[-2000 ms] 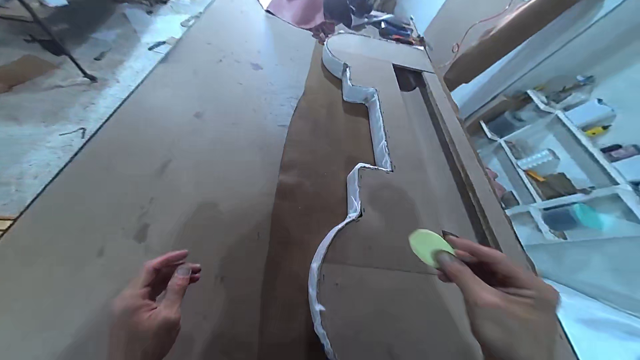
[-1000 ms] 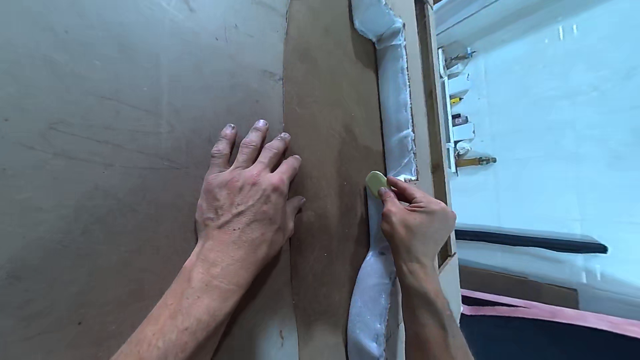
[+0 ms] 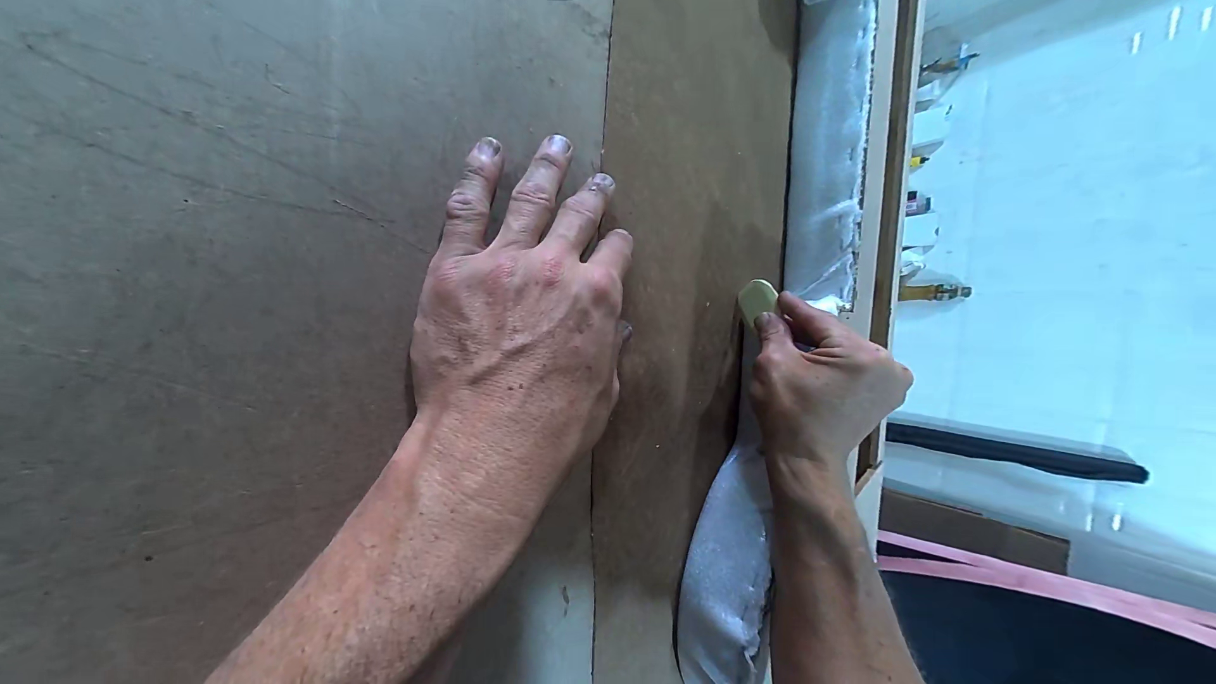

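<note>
My left hand [image 3: 522, 304] lies palm down with its fingers spread, across the edge between the grey-brown tabletop [image 3: 237, 380] and a brown sheet [image 3: 689, 171]. Between the thumb and fingers of my right hand [image 3: 826, 370] is a small, pale green, rounded flat piece [image 3: 758, 302]. Its end touches or nearly touches the right edge of the brown sheet, where this meets a strip of white fabric [image 3: 826, 142]. That strip runs along the sheet's stepped edge, bulging near the bottom of the view. My right hand covers part of it.
A wooden rail [image 3: 898, 171] runs along the table's right side. Beyond it are small items on a white surface, among them a brass-coloured fitting [image 3: 936, 293]. Lower right are a black bar [image 3: 1016, 453] and dark material with a pink edge [image 3: 1045, 584].
Two seconds ago both hands were raised above the table; now the left lies on it and the right has the green piece at the sheet's edge. The view has moved much closer.
</note>
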